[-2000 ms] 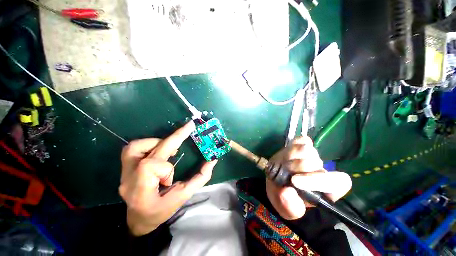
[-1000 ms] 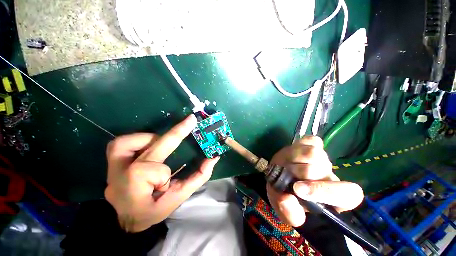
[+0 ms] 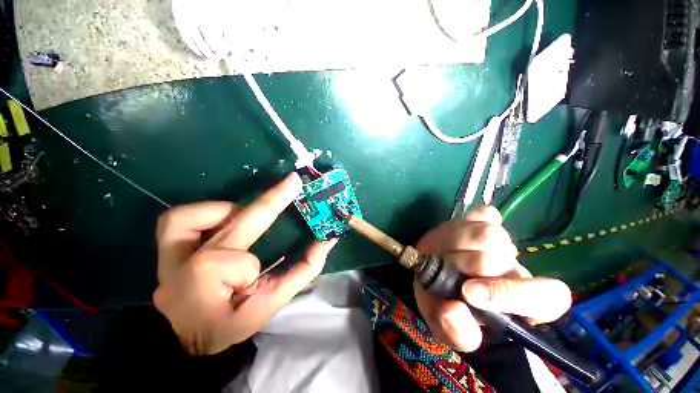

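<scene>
The teal-green circuit board (image 3: 328, 203) lies at the dark green bench's front edge, tilted, with a white cable (image 3: 275, 115) at its upper left corner. My left hand (image 3: 222, 269) steadies it, index finger at the upper left edge and another fingertip at the lower edge. Solder wire (image 3: 92, 153) comes from the upper left into this hand; a short end sticks out between its fingers. My right hand (image 3: 487, 284) holds the soldering iron (image 3: 437, 275) like a pen. The iron's tip is at the board's right part, by a small dark component; exact contact cannot be told.
A pale stained mat (image 3: 115, 54) lies behind. A white block (image 3: 549, 79), looping cable, metal tools (image 3: 480, 165) and a green-handled tool (image 3: 541, 184) lie right. Small green boards (image 3: 638, 169) are far right. Yellow parts (image 3: 11, 134) are far left. Patterned fabric (image 3: 422, 345) hangs at the front.
The view has shifted, so the mat and right-side tools appear moved. The iron's tip stays at the board's right part. My left hand appears slightly farther left, still touching the board.
</scene>
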